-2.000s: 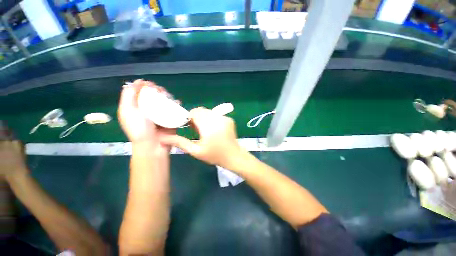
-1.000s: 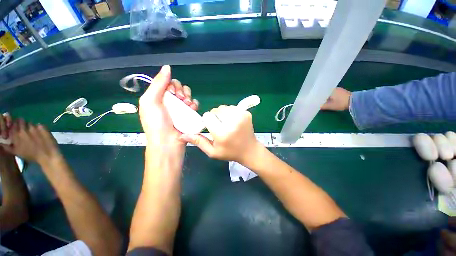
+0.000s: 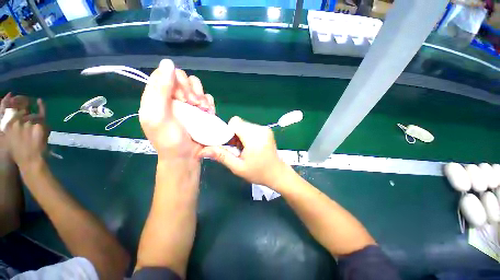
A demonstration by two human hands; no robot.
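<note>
A cream-white oval unit [image 3: 202, 124] lies slanted between my two hands, above the belt's white edge strip. My left hand [image 3: 171, 112] cradles its upper left end, palm up, with the fingers curled behind it. A white cord loop [image 3: 118, 70] sticks out to the left past my left hand. My right hand [image 3: 251, 149] grips the unit's lower right end with thumb and fingers; that end is partly hidden. White slips [image 3: 265, 192] lie on the green surface just below my right hand.
Units with cords lie on the green belt at left [image 3: 97, 107], behind my right hand [image 3: 289, 118] and at right [image 3: 419, 133]. A grey-white post [image 3: 373, 82] stands right of centre. Oval units in rows [image 3: 473, 209] sit at far right. Another person's hands [image 3: 24, 131] work at left.
The cord loop now extends farther left. The blue-sleeved arm at right has gone from view. A unit now shows on the belt right of the post. The neighbour's hands at left have moved.
</note>
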